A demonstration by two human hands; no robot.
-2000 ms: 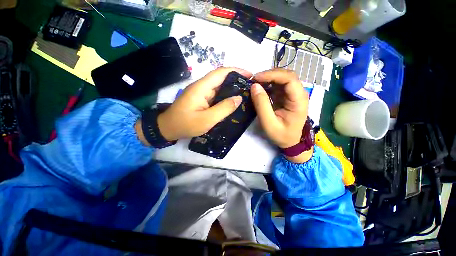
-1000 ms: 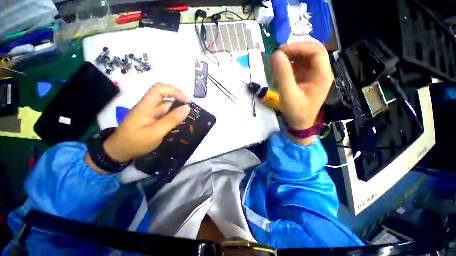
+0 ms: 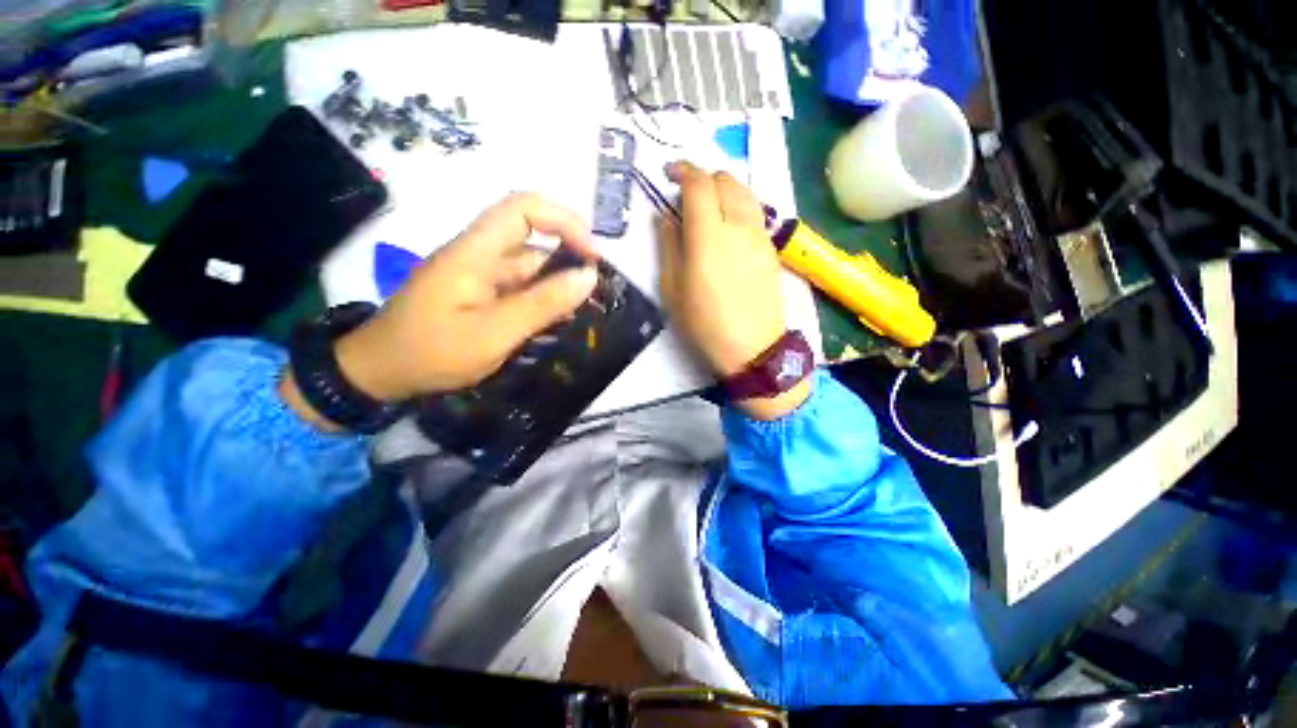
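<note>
The opened phone body (image 3: 548, 377), black with small orange and silver spots, is tilted at the white pad's front edge. My left hand (image 3: 455, 306) holds it by its upper part, thumb over the top end. My right hand (image 3: 723, 277) is to the right of the phone, low over the pad. Its fingers cover the rear part of dark tweezers (image 3: 653, 194); whether they grip them I cannot tell. A narrow dark-grey strip (image 3: 613, 182) lies just left of the tweezers.
A yellow electric screwdriver (image 3: 861, 289) lies at the pad's right edge, below a white cup (image 3: 910, 154) and blue bin (image 3: 854, 57). Small loose modules (image 3: 398, 121) and a dark smartphone (image 3: 256, 235) lie left. A white cable (image 3: 946, 452) loops near a black tray (image 3: 1117, 391).
My right hand has left the phone's top end, swung out right over the screwdriver, then come back left over the tweezers. My left hand still holds the phone body. The camera view has shifted.
</note>
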